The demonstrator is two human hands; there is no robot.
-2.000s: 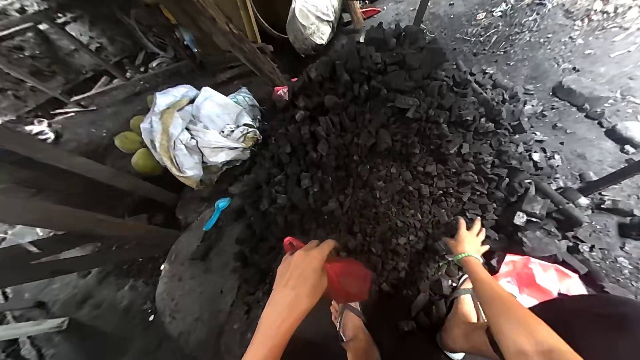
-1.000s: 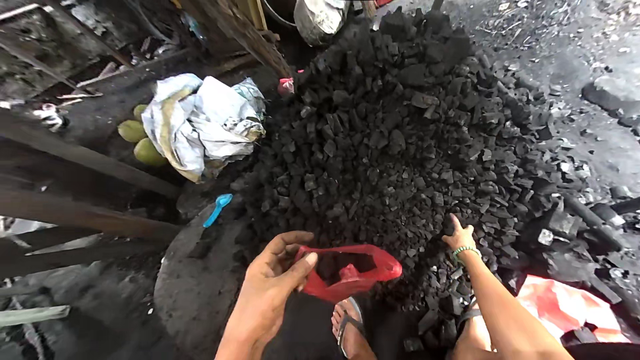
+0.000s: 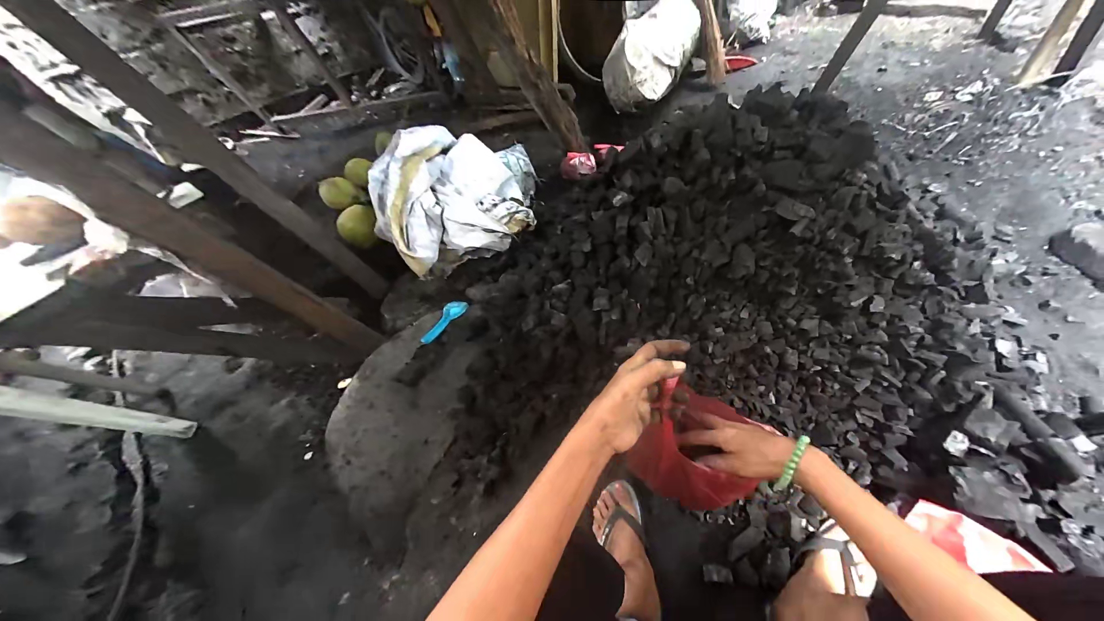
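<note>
A red plastic bag (image 3: 699, 479) hangs open between my hands, low in front of the heap of charcoal pieces (image 3: 776, 233). My left hand (image 3: 634, 397) pinches the bag's upper edge between thumb and fingers. At the mouth of the bag is my right hand (image 3: 733, 444), its fingers partly inside; whether they hold charcoal is hidden. A green beaded bracelet (image 3: 792, 463) circles the right wrist. My feet, in flip-flops, stand below and to the right of the bag.
Left of the heap, a blue plastic spoon (image 3: 444, 322) lies by a large stone (image 3: 379, 431). Behind it are a crumpled white sack (image 3: 457, 198) and several green coconuts (image 3: 356, 224). Wooden poles (image 3: 198, 246) slant across the left. A red-and-white plastic sheet (image 3: 975, 535) lies at lower right.
My right hand has come from the charcoal to the bag's mouth. The bag, held by my left hand throughout, now hangs lower and fuller in shape.
</note>
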